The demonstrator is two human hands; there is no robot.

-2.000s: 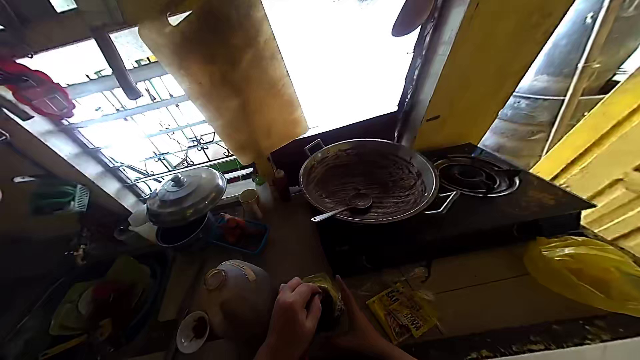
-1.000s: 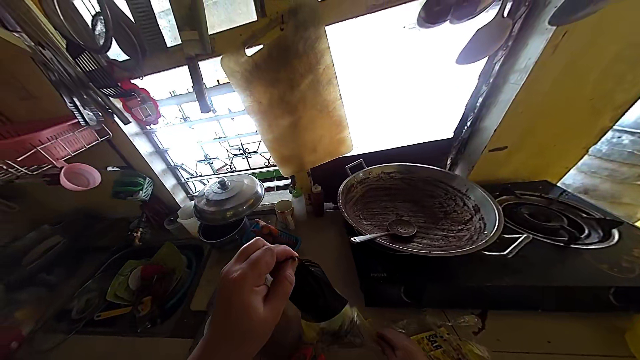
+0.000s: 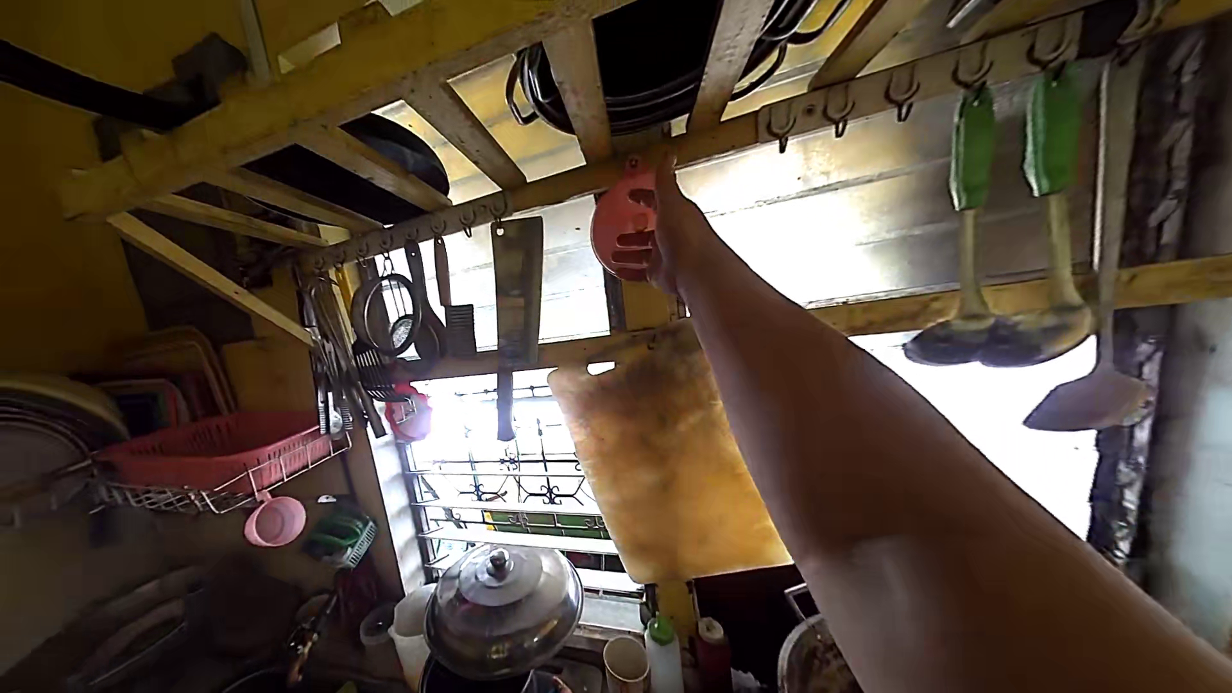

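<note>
My right hand (image 3: 674, 226) reaches up to the rail of hooks, its fingers at the edge of a red slotted plastic utensil (image 3: 626, 229) that hangs there; whether they grip it is unclear. My left hand is out of view. A cleaver (image 3: 517, 289) hangs to the left of the red utensil, beside small strainers and spatulas. Ladles with green handles (image 3: 972, 154) hang at the right. Below the hand, a stained cutting board (image 3: 674, 462) hangs in front of the window.
Overhead, a yellow wooden rack (image 3: 481, 48) holds dark pans. A red dish basket (image 3: 221, 450) and a pink cup (image 3: 274, 520) are at the left. Below stand a pot with a metal lid (image 3: 503, 611), squeeze bottles (image 3: 663, 654) and the rim of a large pan (image 3: 813, 654).
The view has tilted up from the stove to the hanging rack. My right hand has risen from the counter to the red utensil. My left hand has left the view.
</note>
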